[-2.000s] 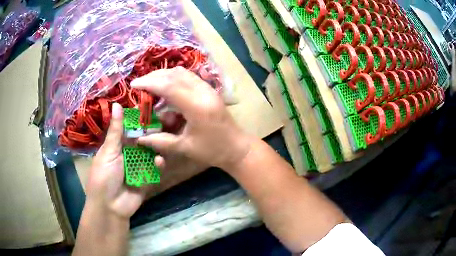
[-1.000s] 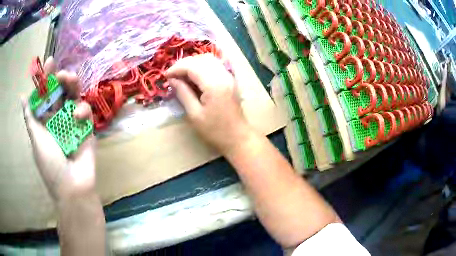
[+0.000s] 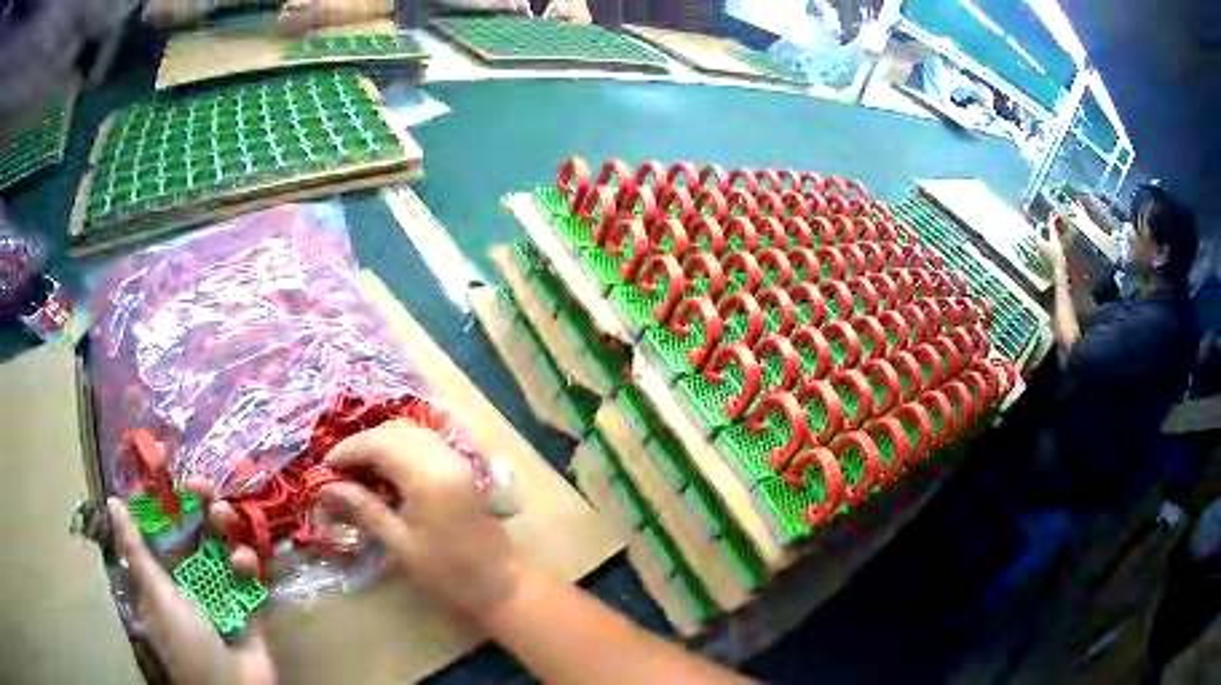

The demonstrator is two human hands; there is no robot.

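My left hand (image 3: 181, 602) is at the lower left, holding two green perforated pieces (image 3: 221, 586). A red hook (image 3: 150, 466) stands up from the upper one; the lower one shows none. My right hand (image 3: 429, 515) is over the open side of the clear plastic bag (image 3: 221, 335), its thumb and index finger at the loose red hooks (image 3: 288, 509). Whether its fingertips grip a single hook is unclear. The bag lies on a tan cardboard sheet (image 3: 536, 515).
A stack of layered trays (image 3: 790, 348) with rows of upright red hooks is right of the bag. Green layers without hooks (image 3: 241, 141) lie at the back left, another (image 3: 536, 40) at the back. Another person (image 3: 1138, 321) is at the right. Cardboard (image 3: 40, 495) lies far left.
The view has tilted up, showing the back of the table and the person. My left hand has moved left from the bag with the pieces, whose upper one keeps its hook. My right hand has moved into the hooks.
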